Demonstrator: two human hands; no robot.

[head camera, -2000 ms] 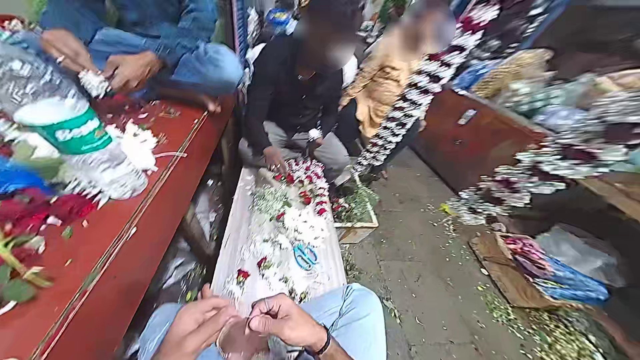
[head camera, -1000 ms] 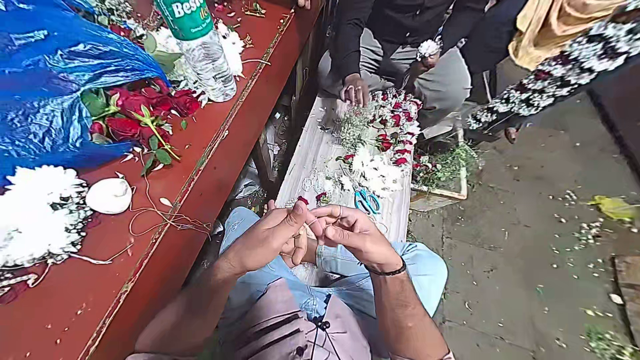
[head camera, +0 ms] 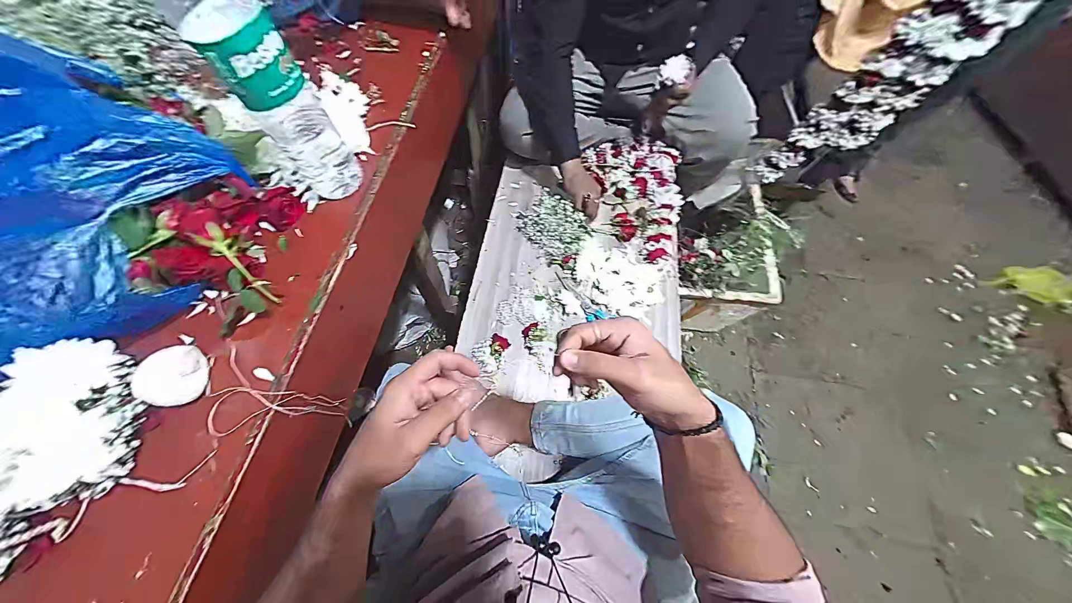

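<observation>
Over my lap my left hand (head camera: 431, 410) pinches a thin white thread (head camera: 481, 398) between thumb and fingers. To its right and a little higher, my right hand (head camera: 620, 364) has thumb and fingertips pressed together; whether thread lies between them cannot be seen. Just beyond, on a pale wooden bench (head camera: 528, 368), lie small red roses (head camera: 500, 342), white flowers (head camera: 615, 272), tiny white filler sprigs (head camera: 553, 224) and a red and white garland (head camera: 641, 184). The blue handles of scissors (head camera: 595, 316) show partly behind my right hand.
On the red table at left (head camera: 310, 469) are a thread ball (head camera: 170, 375), white flowers (head camera: 63, 419), red roses (head camera: 209, 230), blue plastic (head camera: 109, 184) and a bottle (head camera: 285, 109). Across the bench a person in black sits, hand (head camera: 580, 186) at the flowers. A box of greenery (head camera: 775, 276) stands right.
My hands were close together a second ago and are now apart, the right one farther right. The view tilted down and turned left from the earliest frame.
</observation>
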